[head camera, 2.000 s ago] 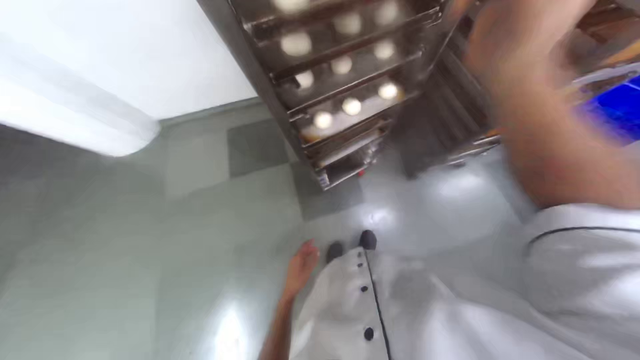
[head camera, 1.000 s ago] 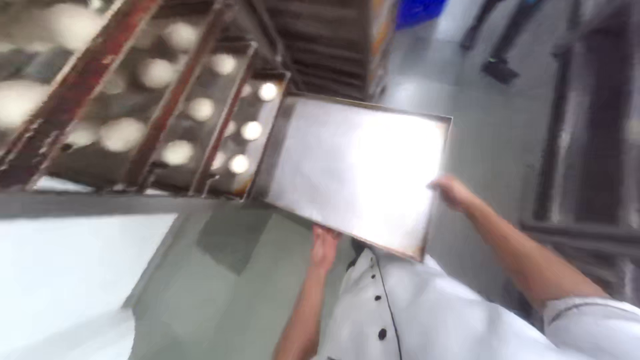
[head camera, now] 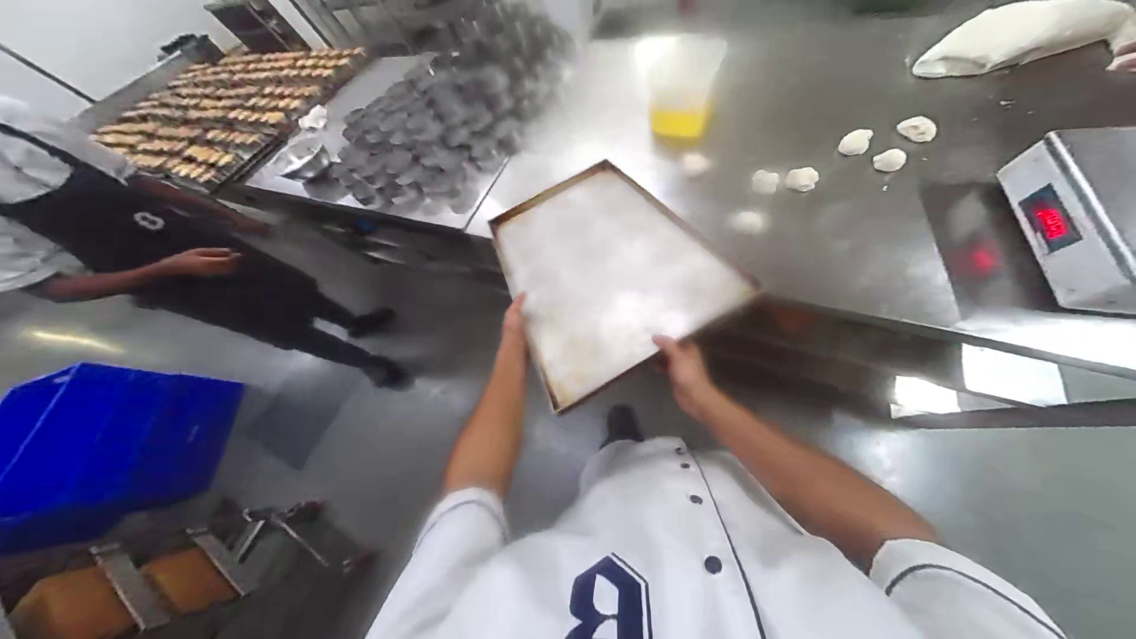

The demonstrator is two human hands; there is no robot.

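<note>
Both my hands hold a metal baking tray (head camera: 621,284) that bears no food, its pale inside facing up. My left hand (head camera: 515,321) grips its left edge. My right hand (head camera: 682,368) holds the near edge, thumb on top. The tray's far part overlaps the edge of a steel worktable (head camera: 852,231). Beyond the tray, on the table, lie several dough pieces (head camera: 801,179) and a clear container (head camera: 682,84) with yellow liquid in it.
A digital scale (head camera: 1078,217) and a large dough mass (head camera: 1021,35) are at the right. Many small dark molds (head camera: 426,133) and trays of baked pieces (head camera: 222,111) stand at the left. A co-worker (head camera: 177,240) stands left, near a blue bin (head camera: 115,444).
The view has swung from the tray rack to the worktable. Two seconds ago my left hand held nothing; one second ago both hands were on the tray beside the rack.
</note>
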